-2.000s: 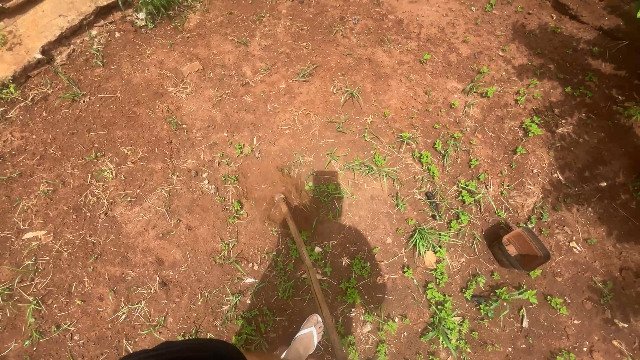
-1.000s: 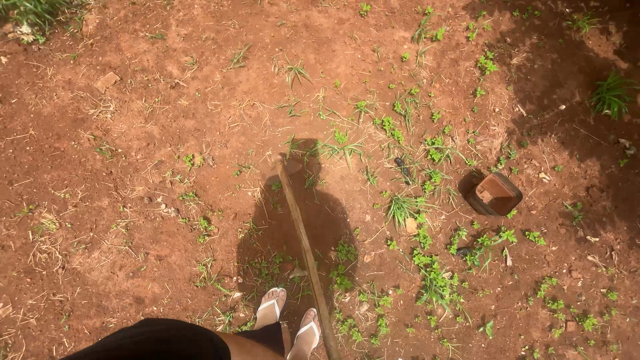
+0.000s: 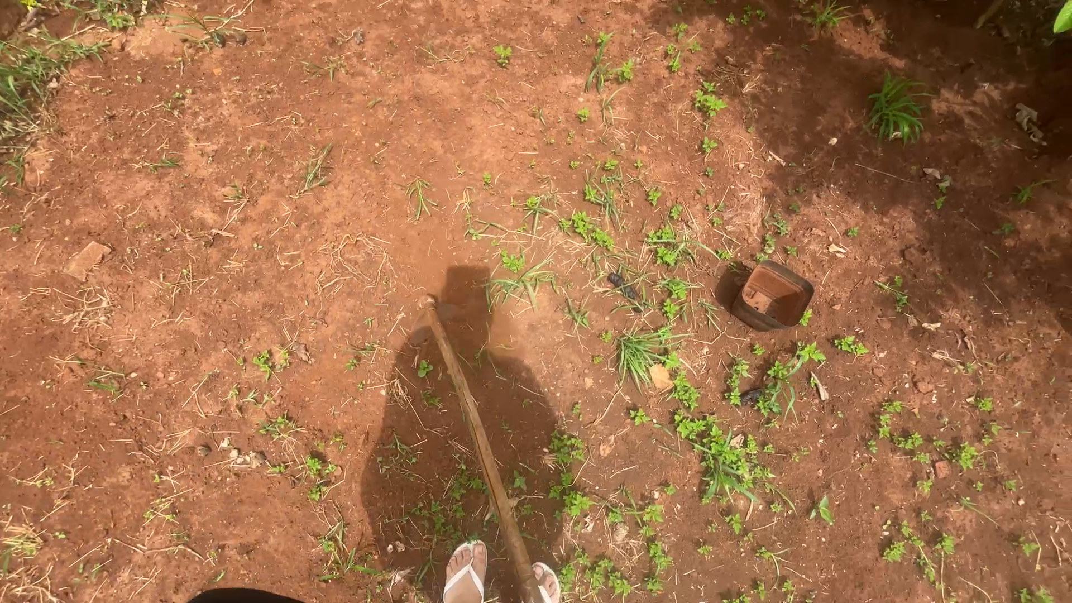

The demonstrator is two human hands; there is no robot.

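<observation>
Neither my left hand nor my right hand shows in the head view. A long wooden tool handle (image 3: 477, 427) runs from the bottom edge, over my right foot, up to the bare soil ahead. At its far end a blurred, reddish tool head (image 3: 437, 311), likely a hoe's, rests on or just above the ground, inside my shadow. What holds the near end lies outside the frame. Small green weeds (image 3: 590, 228) grow in the red soil to the right of the handle.
My feet in white flip-flops (image 3: 466, 574) stand at the bottom. A rusty square metal container (image 3: 775, 295) sits on the soil at right. A grass tuft (image 3: 896, 109) grows in the shade behind it. A flat stone fragment (image 3: 87, 260) lies at left.
The view has shifted. Both feet now show, where two seconds ago only one did. The tool's far end remains near the head of my shadow.
</observation>
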